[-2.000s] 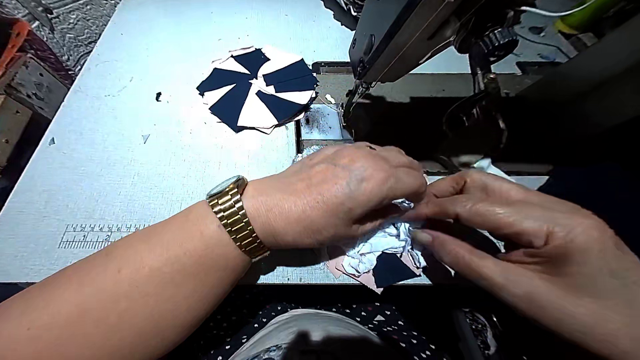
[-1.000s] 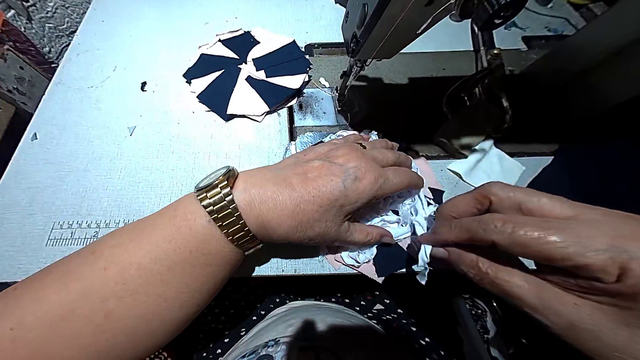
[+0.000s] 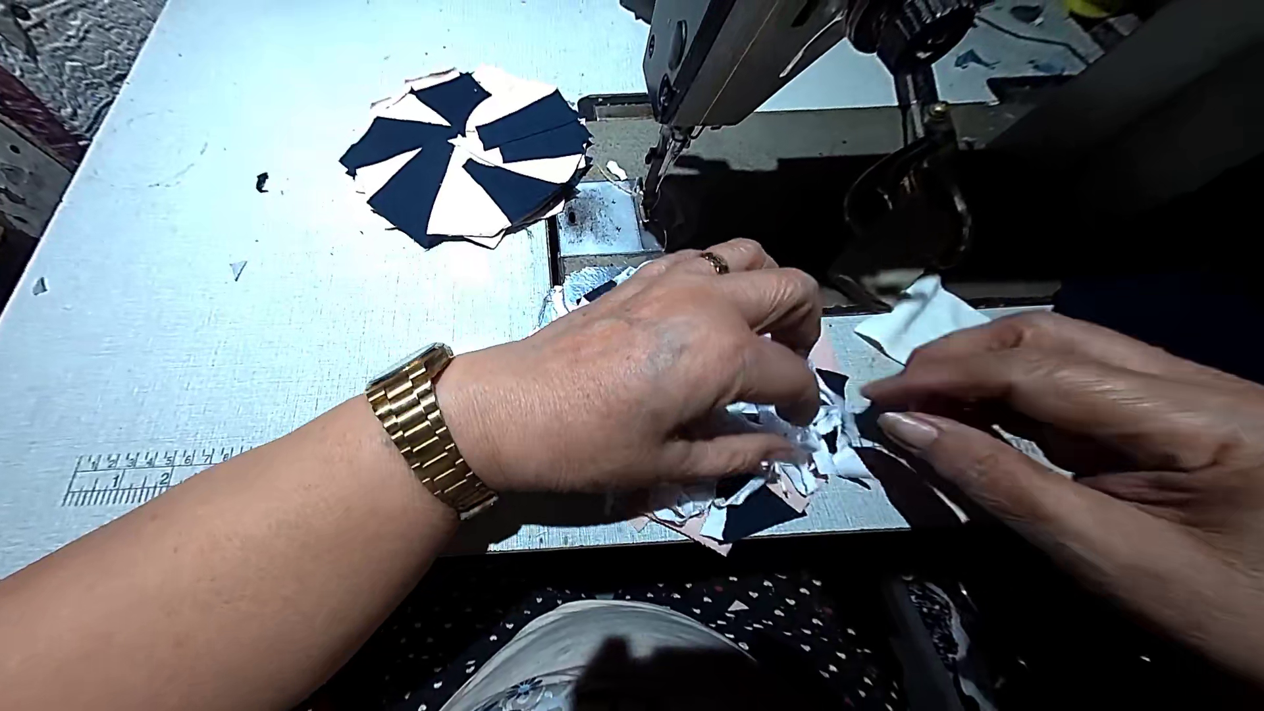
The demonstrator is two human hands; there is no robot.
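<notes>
My left hand (image 3: 642,375), with a gold watch at the wrist and a ring, rests on a pieced fabric round (image 3: 760,509) with raised white and dark seam edges, near the table's front edge. Much of the round is hidden under it. My right hand (image 3: 1066,415) is just right of the round, thumb and forefinger close together; whether a dark scrap is between them cannot be told. A pale fabric scrap (image 3: 923,318) lies beyond its fingertips. A stack of navy and pale pink wedge-pieced rounds (image 3: 472,158) lies on the table, left of the sewing machine's needle area (image 3: 660,173).
The sewing machine head (image 3: 731,59) overhangs the back, with its metal plate (image 3: 597,217) below. A printed ruler (image 3: 118,479) marks the white table (image 3: 296,257) at left. Small scraps and thread bits are scattered there. Below the front edge is a lap in dotted dark fabric (image 3: 780,622).
My right hand has drawn apart from my left and from the round, towards the right. My left hand has stayed on the fabric, its fingers now more bent. The view has shifted slightly.
</notes>
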